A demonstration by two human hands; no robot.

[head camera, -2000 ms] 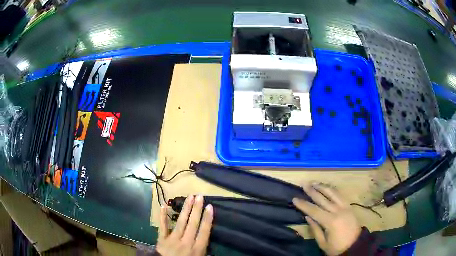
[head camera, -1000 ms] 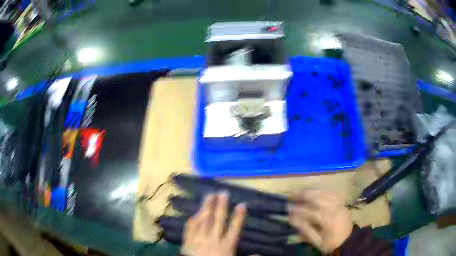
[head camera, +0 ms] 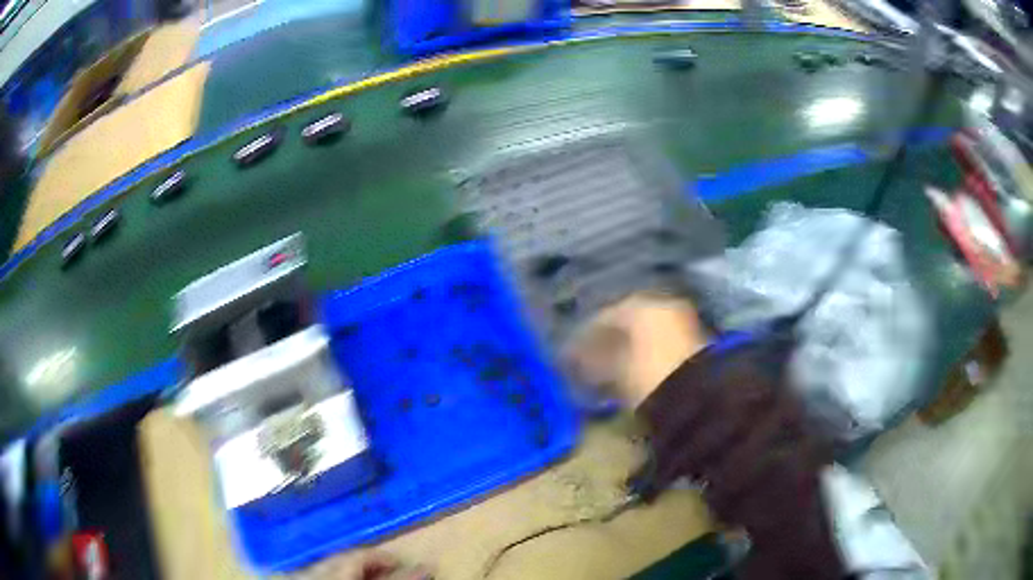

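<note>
My right hand (head camera: 637, 349) is blurred, at the near left corner of the grey dotted tray (head camera: 600, 210), beside the right rim of the blue parts tray (head camera: 397, 515). Its fingertips are too blurred to show whether they hold anything. Small black caps (head camera: 498, 368) lie loose in the blue tray, and dark parts lie on the grey tray. The white screw feeder (head camera: 266, 397) stands at the blue tray's left side. A small reddish blur at the bottom edge may be part of my left hand (head camera: 391, 569); it is cut off.
The tan board (head camera: 453, 538) lies under the blue tray, with a thin dark wire (head camera: 544, 530) on it. A crumpled clear bag (head camera: 844, 306) is right of my sleeve. Several small dark oval items (head camera: 323, 127) sit in a row beyond on the green surface.
The view has swung to the right. My right hand has left the black strips and moved to the grey tray. The strips under my hands are out of view.
</note>
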